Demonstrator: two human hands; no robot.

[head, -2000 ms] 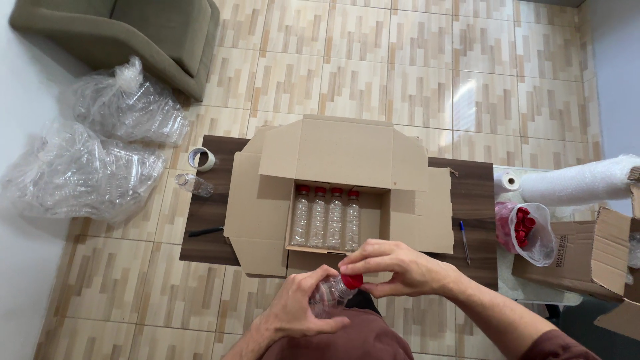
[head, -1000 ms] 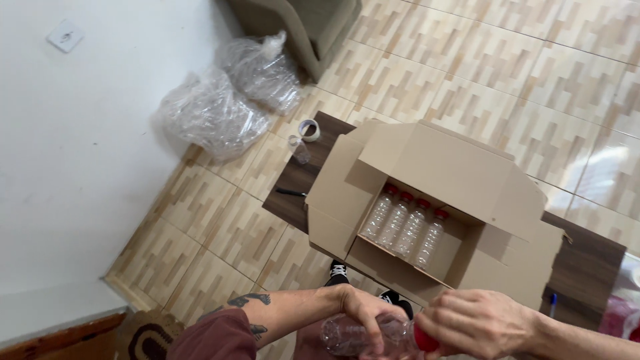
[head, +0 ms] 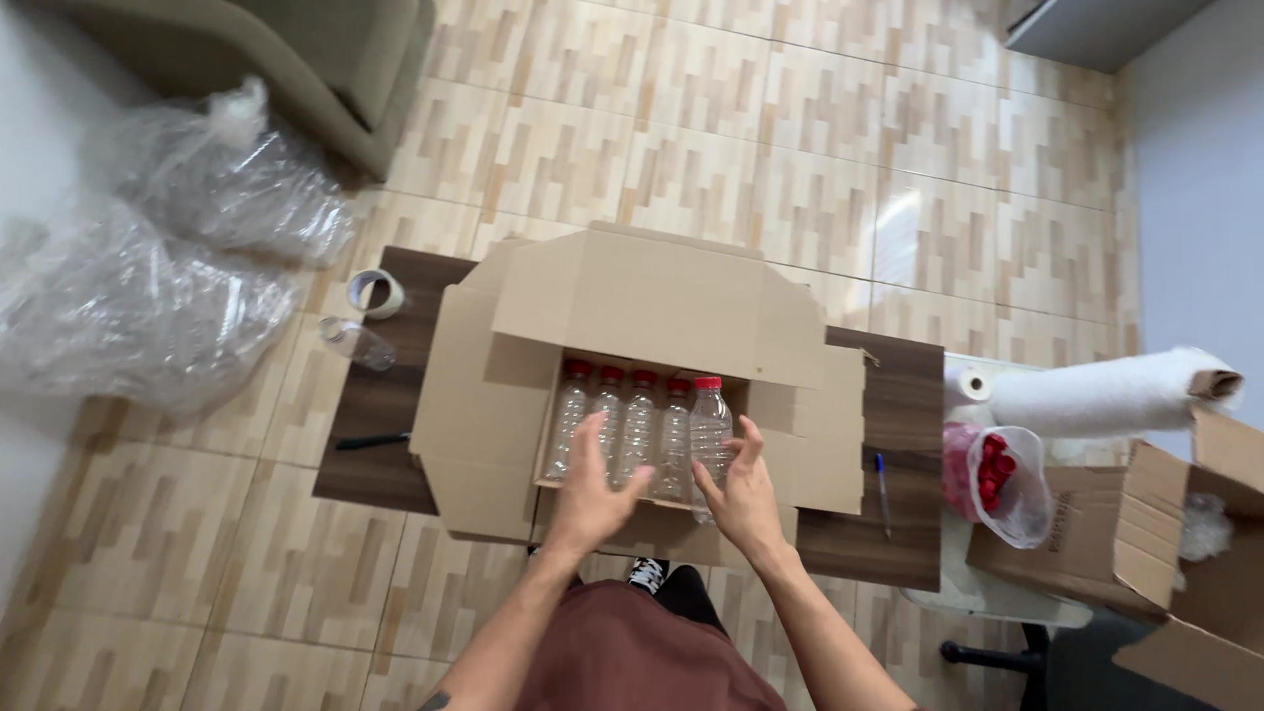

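An open cardboard box lies on a dark wooden table in front of me, its flaps spread outward. Inside it, several clear plastic bottles with red caps lie in a row. At the row's right end, one more red-capped bottle overlaps the box's near edge. My right hand is at this bottle's right side, fingers around its lower half. With fingers apart and nothing held, my left hand hovers over the lower ends of the bottles at the left.
On the table are a tape roll, an uncapped clear bottle, a black-handled tool and a blue pen. Right of it are a bag of red caps, a wrap roll and another cardboard box. Bagged bottles lie left.
The capped bottle that was in my hands near my body is now at the right end of the row. My left hand has let go and moved over the box. The view has swung back.
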